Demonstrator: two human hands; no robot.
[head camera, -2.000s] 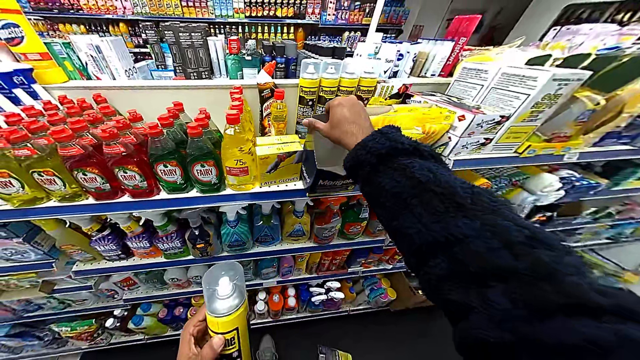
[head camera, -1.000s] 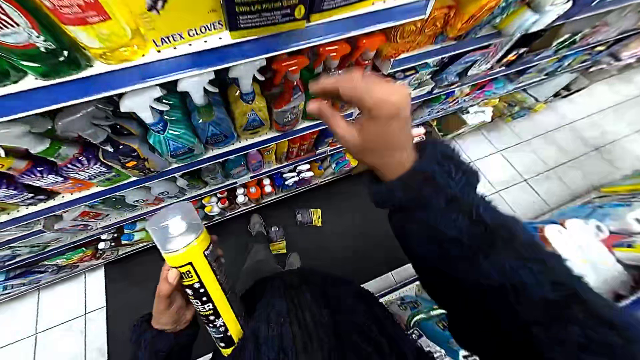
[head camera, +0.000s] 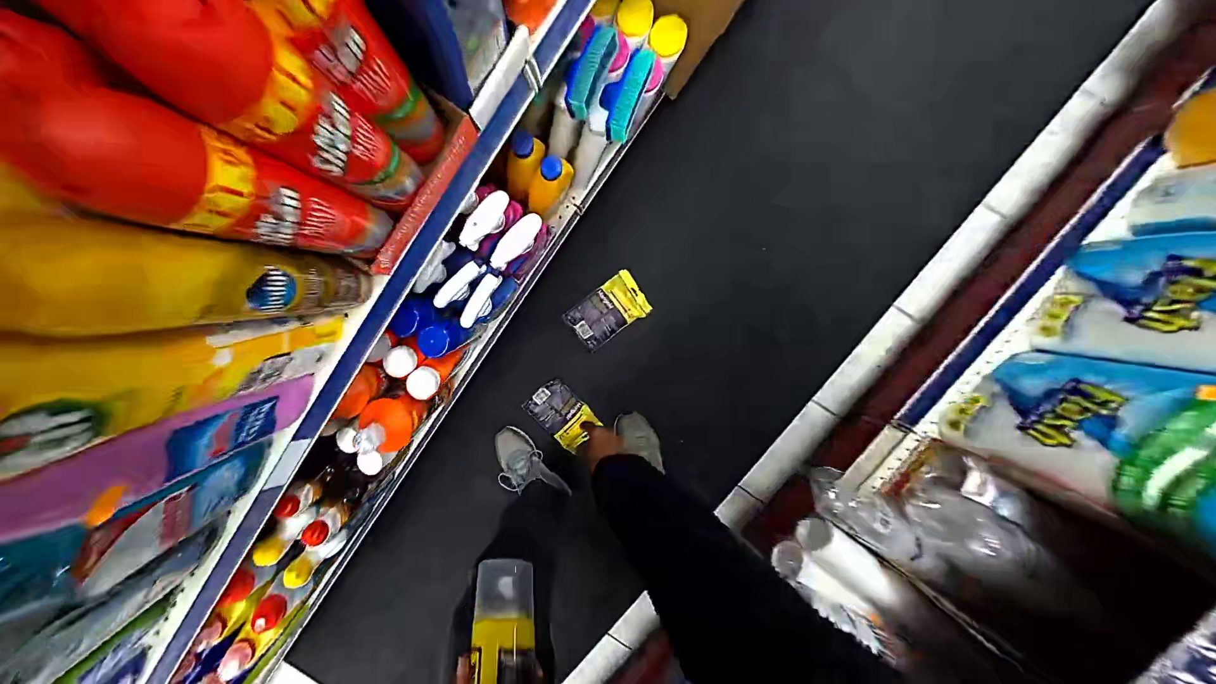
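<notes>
My right hand (head camera: 600, 445) reaches down to the dark floor, its fingers at the yellow end of a flat black and yellow packet (head camera: 562, 414). Whether the fingers have closed on the packet cannot be made out. A second packet of the same kind (head camera: 608, 310) lies farther ahead on the floor. At the bottom edge, a yellow and black spray can (head camera: 503, 622) with a clear cap stands in my left hand (head camera: 464, 669), of which only a small part shows. My grey shoes are on either side of the nearer packet.
Shelving with a blue and white edge (head camera: 380, 313) runs diagonally on the left, stocked with red aerosol cans (head camera: 313, 214), a yellow can and cleaning bottles. On the right, another shelf holds blue and white packs (head camera: 1073, 404) above a pale floor-level ledge (head camera: 855, 366).
My right hand has gone from the upper shelf down to the packet on the floor. The spray can has stayed in my left hand. The view has swung steeply downward.
</notes>
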